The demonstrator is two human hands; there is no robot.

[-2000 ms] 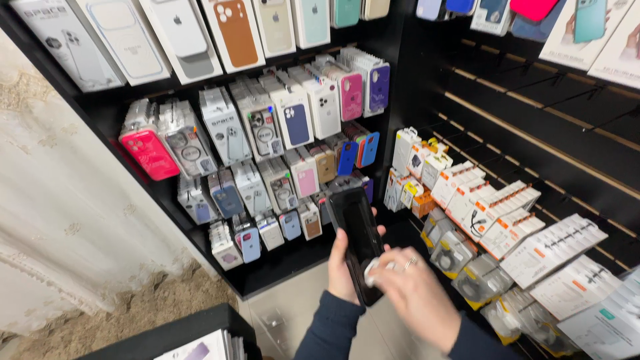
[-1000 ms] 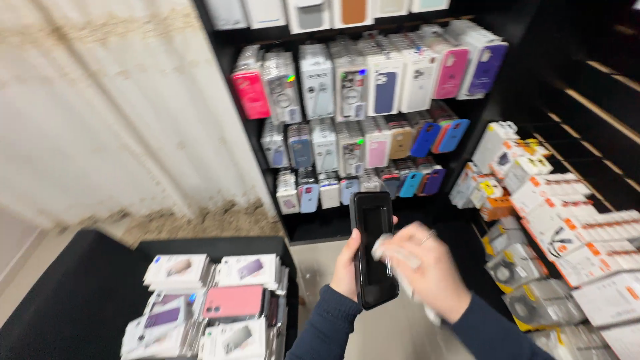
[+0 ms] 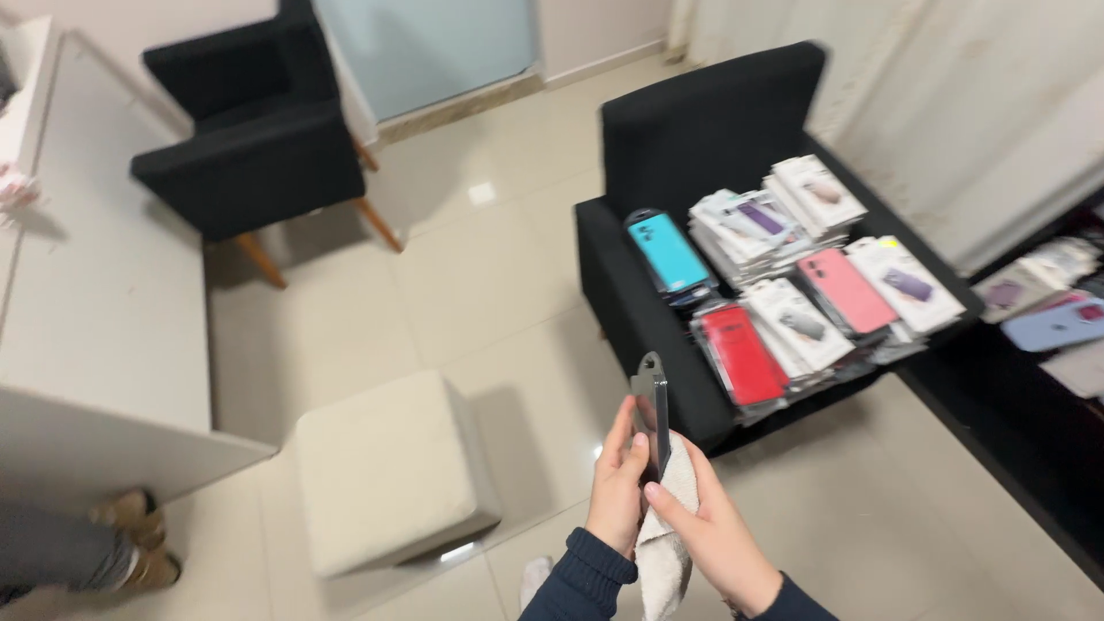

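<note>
A phone case in slim hanging packaging [image 3: 661, 414] is held on edge near the lower middle of the head view. My left hand [image 3: 617, 492] grips it from the left side, its fingers along the flat face. In my right hand [image 3: 711, 530] is a white cloth [image 3: 666, 561], which hangs down and touches the lower right side of the package. Both hands are close together. The case's front is turned mostly away, so its look is hidden.
A black armchair [image 3: 711, 129] holds stacks of packaged phone cases, among them a red case [image 3: 742, 354] and a pink case [image 3: 845, 289]. A cream pouf [image 3: 388, 474], another black chair [image 3: 250, 164] and a white counter [image 3: 103, 259] stand left. A person's shoes [image 3: 142, 535] show lower left.
The view has swung far left, from the shelves to the armchair and floor. The package, flat side toward me earlier, is now edge-on. The right hand still has the cloth against it.
</note>
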